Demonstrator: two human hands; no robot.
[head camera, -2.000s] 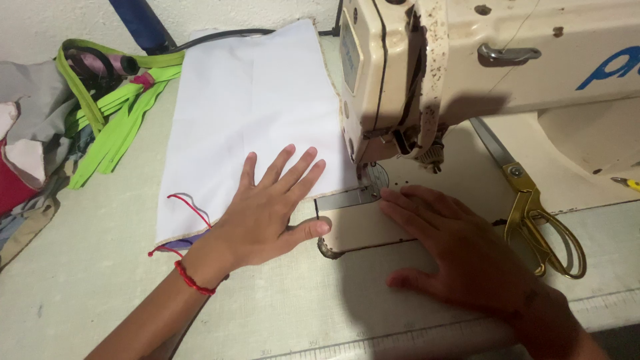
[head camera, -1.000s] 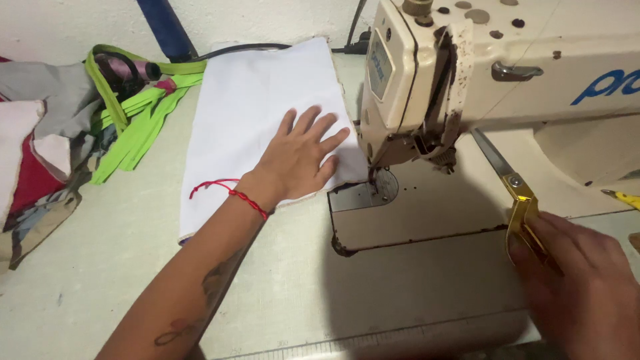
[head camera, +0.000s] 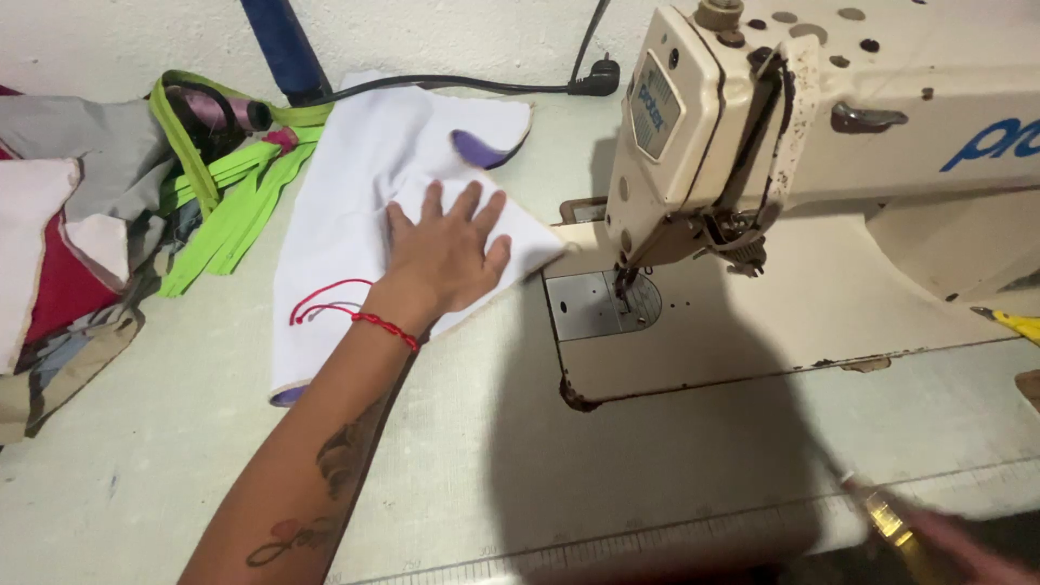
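Note:
White fabric with a purple underside lies on the table, left of the sewing machine's needle plate. My left hand rests flat on it with fingers spread, and a red cord bracelet circles that wrist. The fabric's top right corner curls over and shows purple; its right corner reaches the edge of the machine bed. At the lower right, my right hand, blurred and partly cut off by the frame, holds gold-handled scissors, their blades pointing up and left.
The sewing machine fills the upper right. Lime green zippers, a pink thread spool and a pile of cloth pieces lie at left. A black plug and cable run behind the fabric. Yellow-handled snips sit at far right, and a measuring scale marks the front edge.
My right hand went from beside the needle plate to the scissors, which have moved from the machine bed toward the front edge. The fabric has shifted left off the needle plate and wrinkled under my left hand.

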